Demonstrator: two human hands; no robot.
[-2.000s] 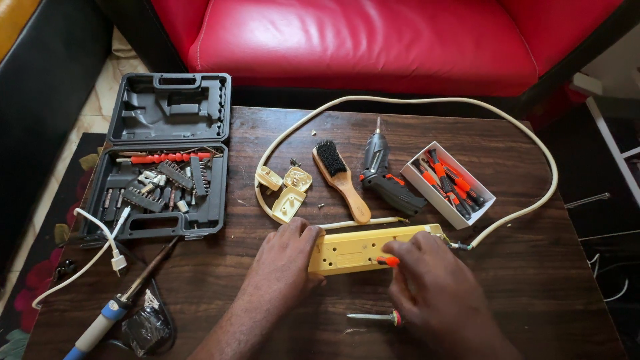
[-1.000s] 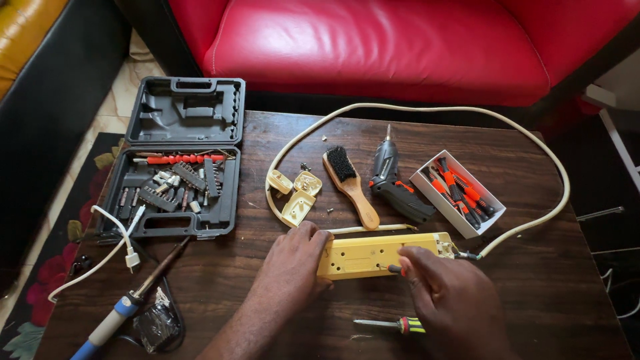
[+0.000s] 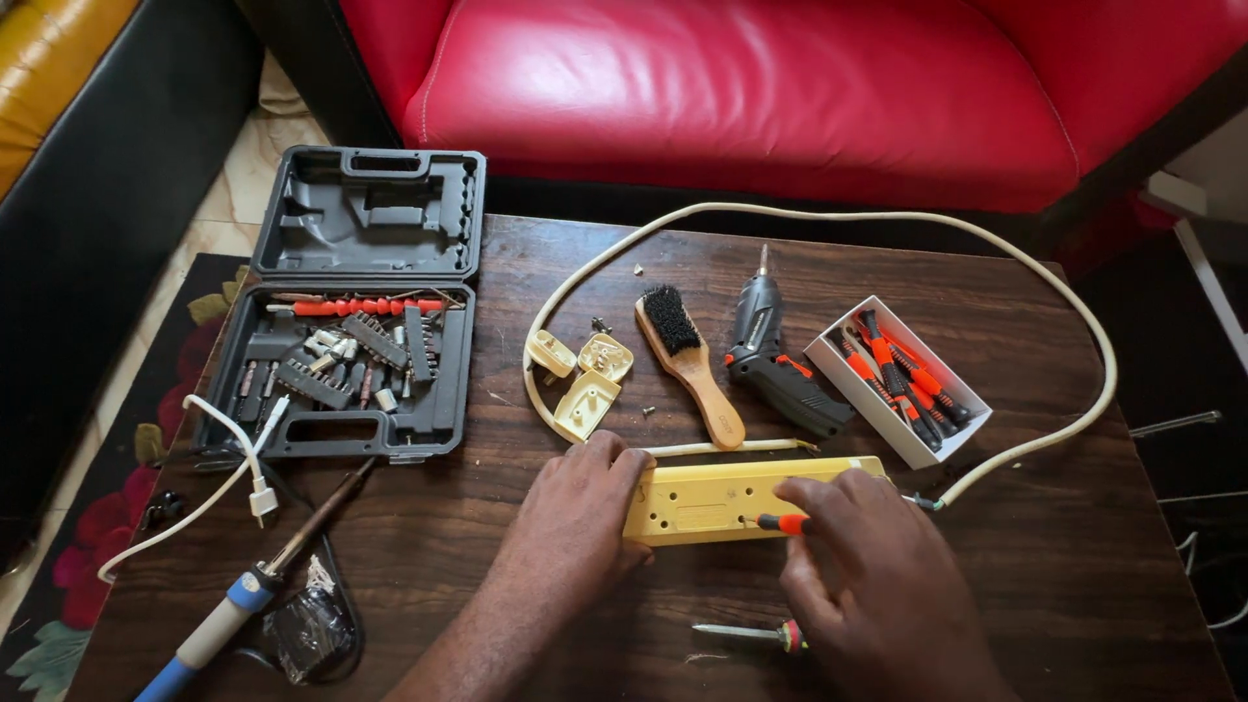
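My left hand [image 3: 585, 502] grips the left end of a yellow plastic power strip housing [image 3: 697, 499], which lies with its screw-hole side up. In my right hand [image 3: 858, 565] is a small orange-handled screwdriver [image 3: 783, 524], its tip at a hole near the housing's lower edge. A white cable [image 3: 985, 229] enters the housing's right end and loops behind the tools; its bared end lies just above the housing. Partly under my right hand, a second screwdriver [image 3: 741, 632] rests on the table. Opened cream plug parts [image 3: 588, 405] lie beyond my left hand.
A wooden-handled brush [image 3: 697, 375], a cordless screwdriver [image 3: 770, 351] and a white box [image 3: 892, 439] of orange-black screwdrivers stand beyond the housing. At left are an open black bit case [image 3: 453, 390], a white USB cable [image 3: 244, 448], a soldering iron [image 3: 219, 624] and a plastic-wrapped item [image 3: 312, 629].
The orange screwdriver in my right hand has shifted along the housing from its place two seconds ago. My left hand stays on the housing's left end. The view has moved slightly.
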